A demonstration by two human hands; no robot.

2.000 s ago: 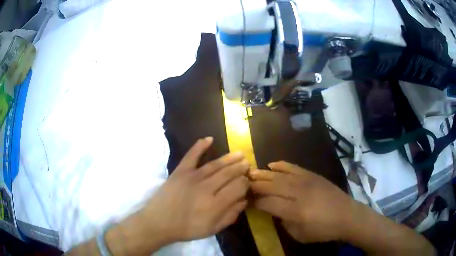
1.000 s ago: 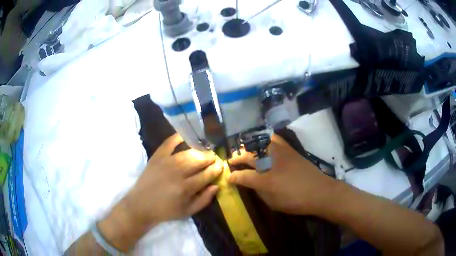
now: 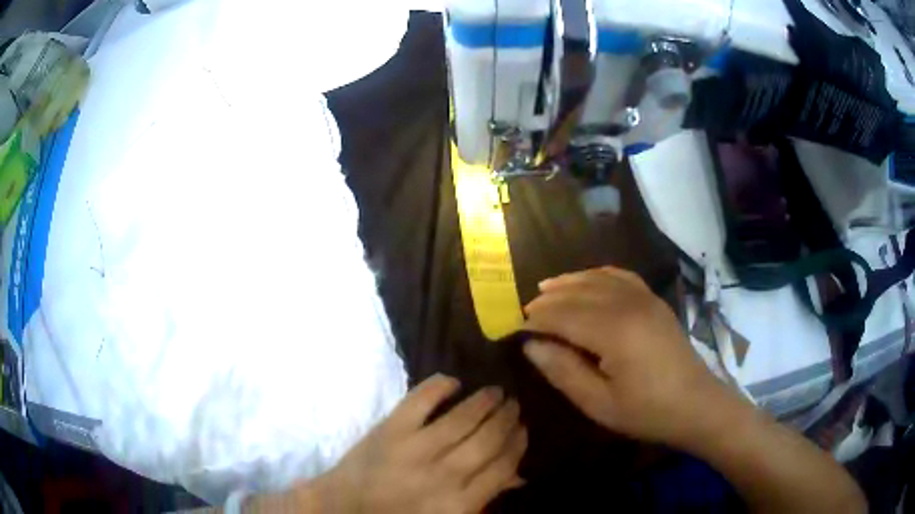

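The dark brown fabric panel (image 3: 401,216) lies flat under the needle area. The yellow strip (image 3: 487,251) lies on it and runs from under the machine head to a rounded near end. The white sewing machine head (image 3: 502,80) has a blue stripe; its presser foot (image 3: 507,171) is at the strip. My left hand (image 3: 446,452) lies flat on the panel below the strip, fingers a little apart. My right hand (image 3: 617,351) is beside the strip's near end, thumb and forefinger pinching the dark fabric at its edge.
White fabric (image 3: 221,251) covers the table at the left. A dark rectangle, perhaps a phone (image 3: 757,191), lies under the machine arm beside a dark green strap (image 3: 843,291). A black printed cloth band (image 3: 813,90) wraps the arm. Scraps lie right of the panel.
Both hands have moved back from the presser foot towards me, the left one furthest. The yellow strip's rounded near end now shows closer to the machine. The view has shifted too.
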